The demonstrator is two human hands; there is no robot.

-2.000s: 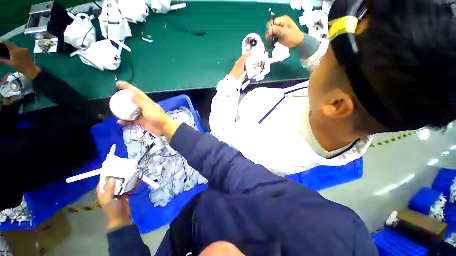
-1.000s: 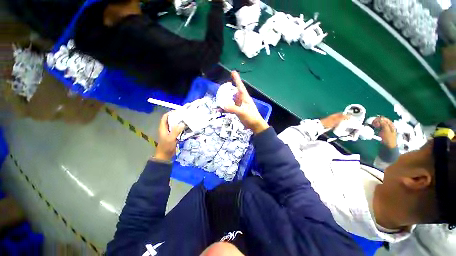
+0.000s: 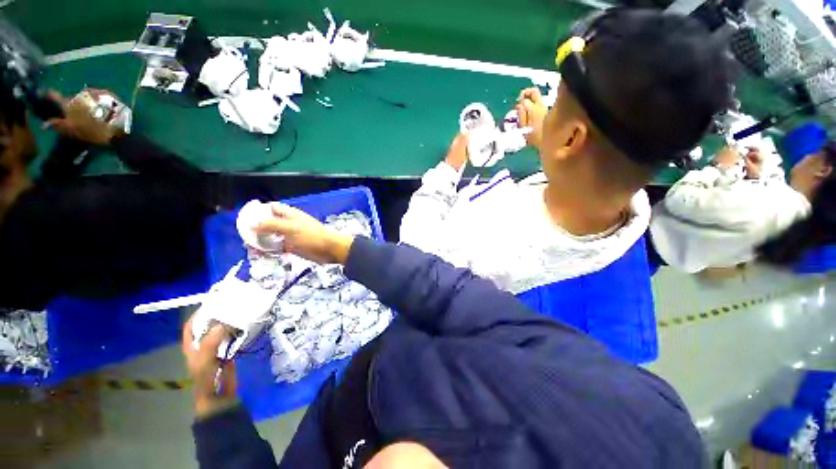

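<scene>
My left hand (image 3: 209,359) grips a white camera body (image 3: 240,310) over the crate. A straight white antenna (image 3: 171,303) sticks out from it to the left. My right hand (image 3: 298,233) holds a round white camera head (image 3: 259,225) by its side, just above the body. Whether head and body touch is not clear. Dark wires show by the body. Below them a blue crate (image 3: 373,212) holds a dense jumble of small white parts (image 3: 325,316).
A green bench (image 3: 367,128) runs behind the crate, with a heap of white units (image 3: 252,108) and a metal device (image 3: 165,46). A person in white (image 3: 513,224) sits close at the right, another in dark clothes (image 3: 101,229) at the left. Blue crates stand around them.
The view has swung to the right since one second ago. My right hand's fingers now bend around the head, where one finger pointed up before. Both hands still hold their parts.
</scene>
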